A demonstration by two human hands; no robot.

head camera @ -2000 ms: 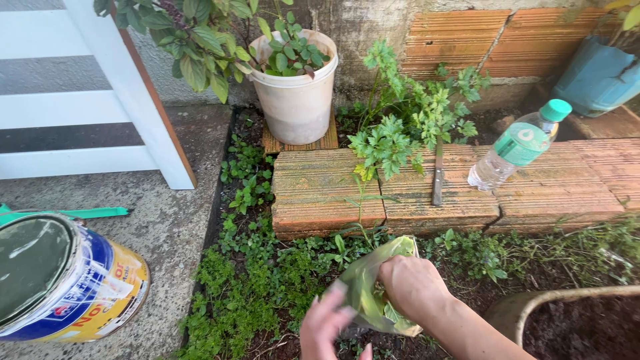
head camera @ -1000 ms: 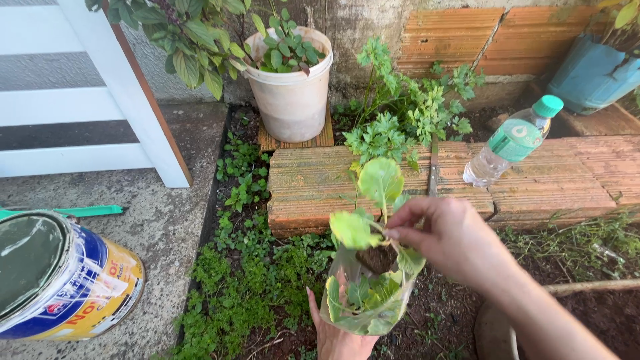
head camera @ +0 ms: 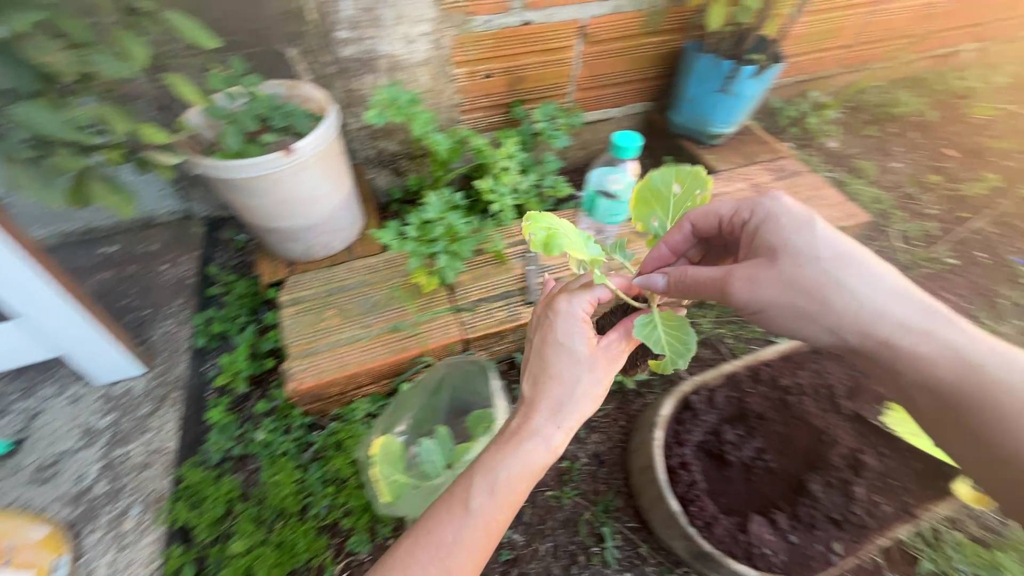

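A leafy green seedling [head camera: 669,338] with a dark root ball of soil is held in front of me, above the ground beside the brick row. My left hand [head camera: 572,344] grips the root ball from the left. The fingertips of my right hand [head camera: 736,268] pinch the seedling near its stems. Below my left forearm, a clear plastic bag [head camera: 436,436] with more leafy seedlings rests on the plants. To the lower right is a round planter [head camera: 660,468] of dark soil, which has a hollow in it.
Hollow clay bricks [head camera: 368,336] lie in a row by the wall. Behind them stand a white bucket [head camera: 292,192] with a plant, a capped plastic bottle [head camera: 608,188] and a blue pot [head camera: 716,96]. A white slatted panel [head camera: 64,320] is at the left. Low green plants cover the soil.
The seedling has come out of the bag and moved right. My left hand has let go of the bag and taken hold of the root ball. The view has swung right.
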